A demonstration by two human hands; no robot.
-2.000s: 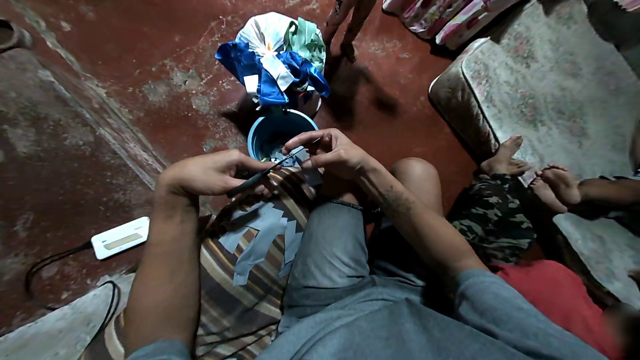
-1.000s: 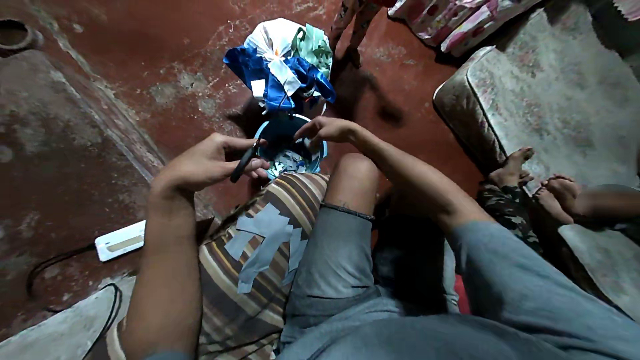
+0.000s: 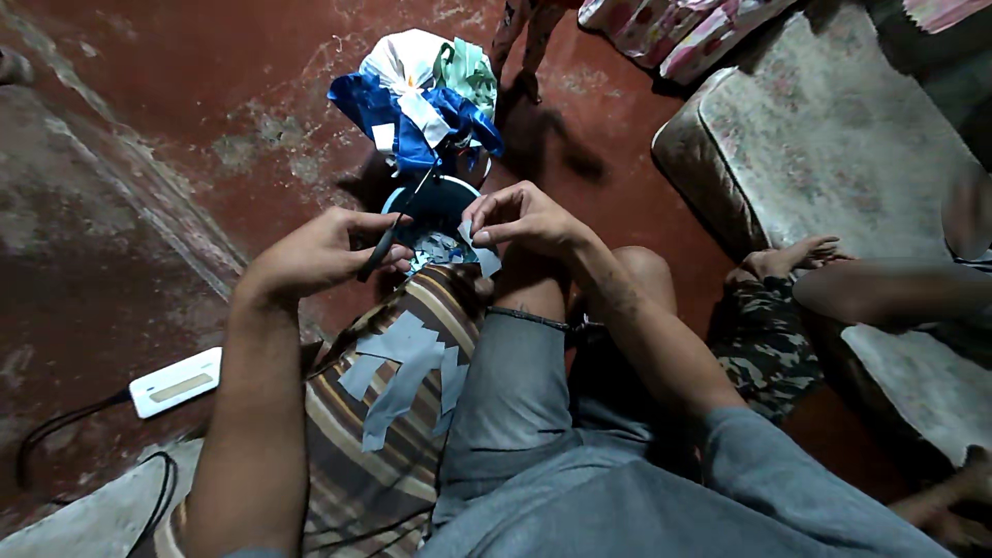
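My left hand (image 3: pixel 333 248) holds scissors by their dark handle (image 3: pixel 378 249), with the thin blades pointing up over the bucket's rim. In my right hand (image 3: pixel 527 217), a small grey strip (image 3: pixel 482 252) is pinched between thumb and fingers, apart from the scissors. Below both hands stands a blue bucket (image 3: pixel 395 195) with small cut scraps (image 3: pixel 438 249) inside. Several grey strips (image 3: pixel 407 376) lie overlapping on the brown striped cloth (image 3: pixel 333 422) beside my leg.
Beyond the bucket sits a bundle of white, blue and green bags (image 3: pixel 418 101), near another person's legs (image 3: pixel 531 46). A white device with a black cable (image 3: pixel 177 382) lies at left. Floral mattress (image 3: pixel 821 124) and another person's feet (image 3: pixel 790 256) are at right.
Two seconds ago my hands were close together at a grey piece and the scissors. They moved apart, and my right hand reached over the bucket; now it holds a grey strip beside it.
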